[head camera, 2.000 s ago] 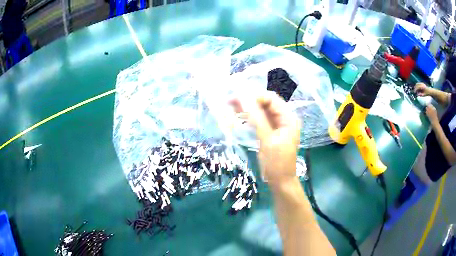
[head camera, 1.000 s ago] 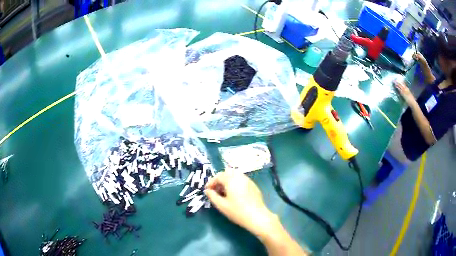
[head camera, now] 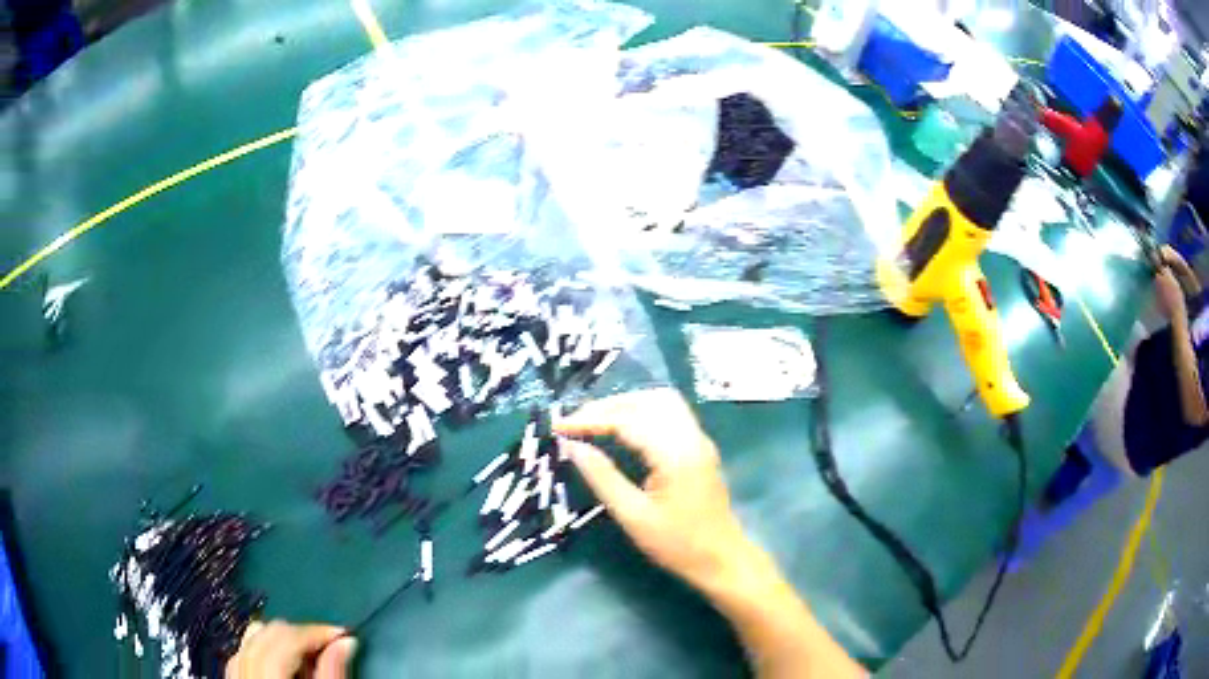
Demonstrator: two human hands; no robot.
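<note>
My left hand (head camera: 294, 651), cut off by the bottom edge, pinches a thin black wire lead (head camera: 385, 604). A black-and-white sleeve (head camera: 426, 558) shows at the lead's far end. My right hand (head camera: 663, 497) has its thumb and index fingertips close together at the upper right of a small loose heap of black-and-white sleeves (head camera: 504, 493); whether they grip a sleeve is blurred. More sleeves lie at the mouth of a clear plastic bag (head camera: 385, 199). Short black tubes (head camera: 365, 484) lie below the bag. A pile of dark wire leads (head camera: 199, 584) lies at lower left.
A second clear bag (head camera: 796, 259) holds dark parts. A small flat packet (head camera: 753, 364) lies right of the sleeves. A yellow heat gun (head camera: 957, 285) with a black cord lies at right. A blue tray edge (head camera: 20, 597) is at far left. Another person's arm (head camera: 1177, 318) shows at far right.
My left hand has come into view with the wire lead. My right hand has moved from over the bags down to the small sleeve heap. The camera view has shifted.
</note>
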